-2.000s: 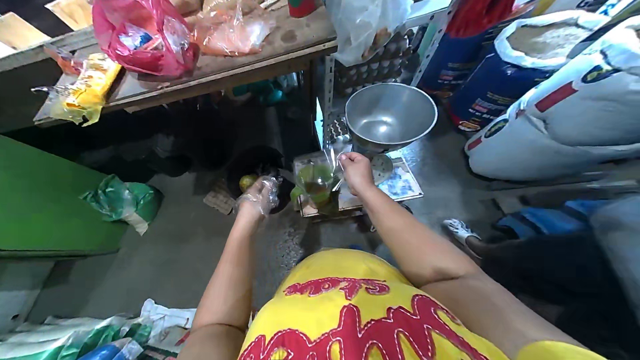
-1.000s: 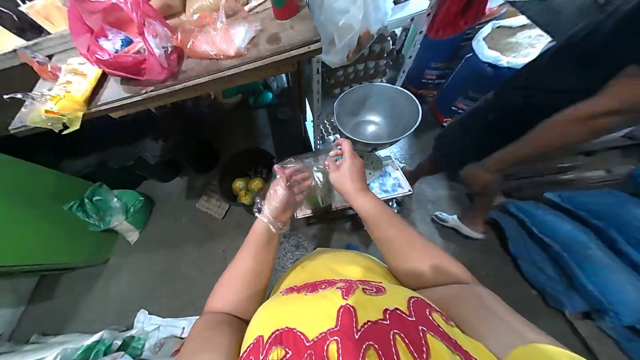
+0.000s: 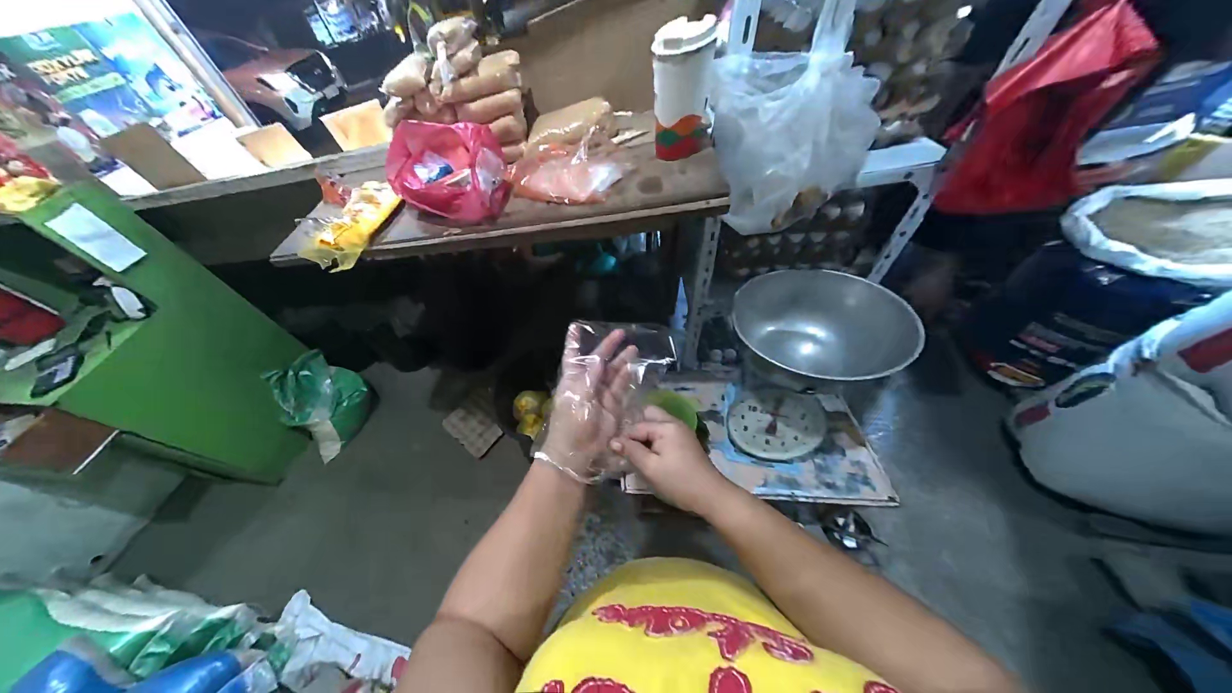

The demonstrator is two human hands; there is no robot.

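Note:
A clear plastic bag [image 3: 647,345] covers my left hand [image 3: 592,404] down to the wrist, its fingers spread inside it. My right hand [image 3: 669,457] pinches the bag's edge close to the left wrist, fingertips together. Behind my hands a green container [image 3: 674,408] is partly hidden. Right of it stands a weighing scale with a round dial [image 3: 776,424] and a wide metal bowl [image 3: 828,327] on top. Yellow round items [image 3: 529,409] lie in a dark container left of my left hand.
A wooden table [image 3: 664,188] ahead holds a pink plastic bag [image 3: 449,173], filled bags and a tall cup [image 3: 681,91]. A green cabinet [image 3: 183,337] stands left, a green bag [image 3: 322,395] beside it. Large sacks [image 3: 1141,423] stand right; more plastic sacking [image 3: 327,635] lies lower left.
The clear bag now covers my left hand more evenly, its fingers raised. My right hand has moved down to the bag's edge by the wrist. The person at the right is out of view. The view has tilted up.

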